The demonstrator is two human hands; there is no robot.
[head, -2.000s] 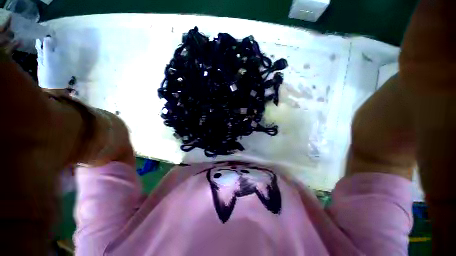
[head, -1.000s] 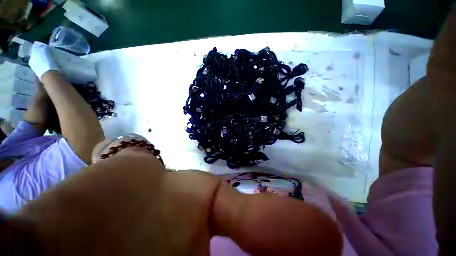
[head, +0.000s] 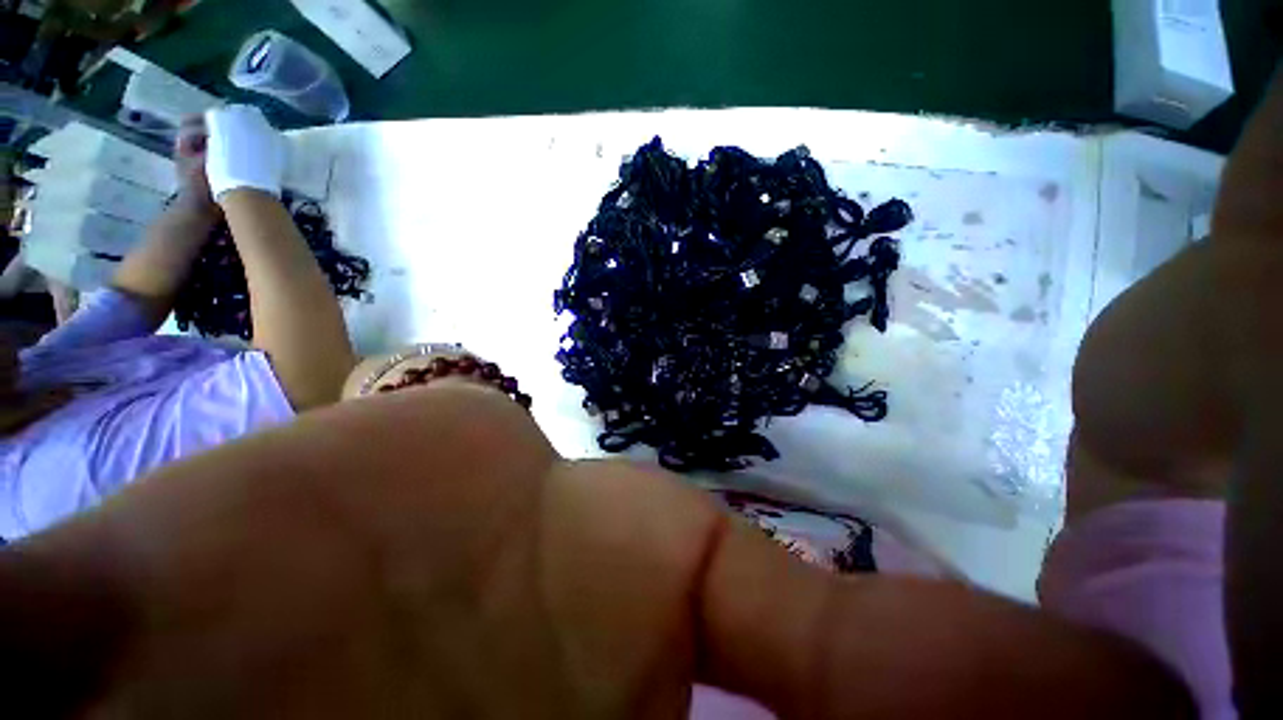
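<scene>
A tangled heap of black cables [head: 725,303] with small shiny ends lies on the white bench in front of me. My left hand [head: 479,563] is very close to the lens across the bottom, palm showing and thumb stretched right, with a beaded bracelet at the wrist. Its fingers are dark or cut off, so its grip is hidden. My right hand [head: 1255,310] is a dark blur at the right edge, close to the lens. The arm is raised, and I cannot tell whether that hand holds anything. Neither hand touches the heap.
A neighbouring person's white-gloved hand [head: 244,152] is at the left, over another cable heap [head: 214,286] and beside stacked white cartons [head: 92,211]. The green conveyor belt [head: 732,56] carries a white carton [head: 1171,59], a flat white box [head: 358,31] and a translucent bagged item [head: 289,76].
My left hand has dropped from its raised position and now spreads across the bottom. The view has shifted, so the heap appears farther right. The neighbour's gloved hand has come into view. The belt's boxes appear farther right.
</scene>
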